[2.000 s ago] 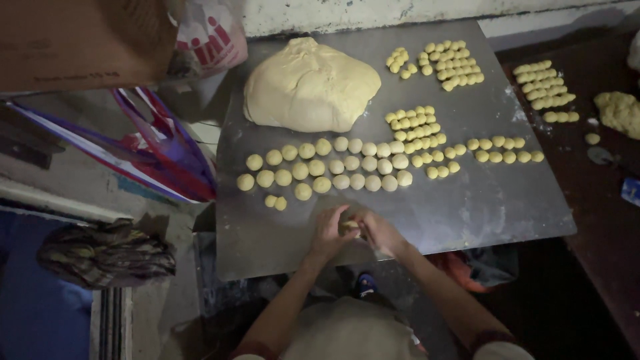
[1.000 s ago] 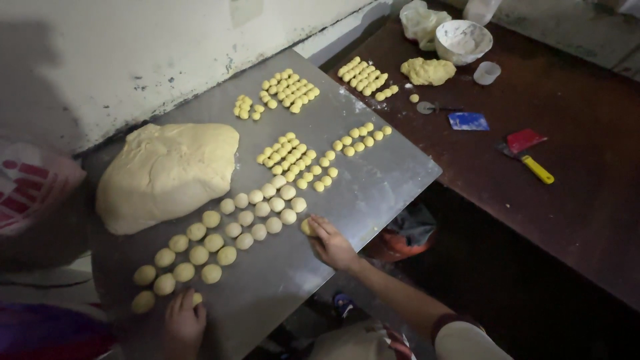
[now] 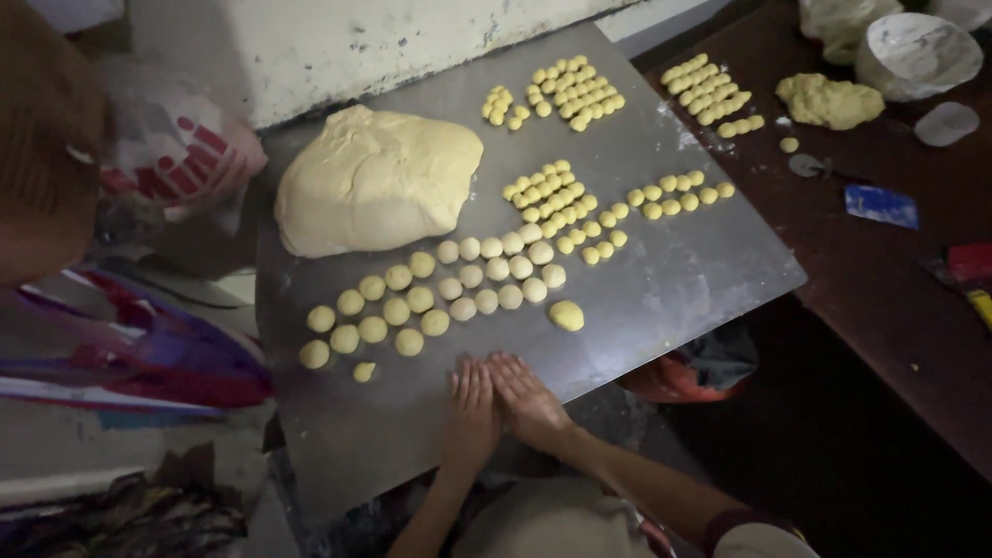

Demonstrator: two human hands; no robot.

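My left hand point(image 3: 474, 411) and my right hand point(image 3: 531, 399) lie side by side, palms down, near the front edge of the metal tabletop point(image 3: 643, 310). Their fingers are straight and close together; whatever is under the palms is hidden. Up and right of my right hand sits a flattened yellow dough piece point(image 3: 566, 315). A small dough piece point(image 3: 364, 372) lies left of my left hand. Rows of round dough balls point(image 3: 396, 311) stretch across the middle, yellow on the left and paler on the right. Behind them rests a large dough mass point(image 3: 376, 182). Smaller yellow balls point(image 3: 550, 198) stand in groups farther right.
On the dark table point(image 3: 852, 310) at right are more small dough balls point(image 3: 705, 89), a dough lump point(image 3: 829, 101), a white bowl point(image 3: 920, 56), a wheel cutter point(image 3: 807, 165), a blue scraper point(image 3: 881, 205) and a red tool with a yellow handle point(image 3: 969, 263). A plastic bag point(image 3: 178, 147) hangs at left.
My hands, apart one second ago, have come together near the front edge. The dough piece at my right hand's fingertips then now lies free of it. The view has swung back leftward.
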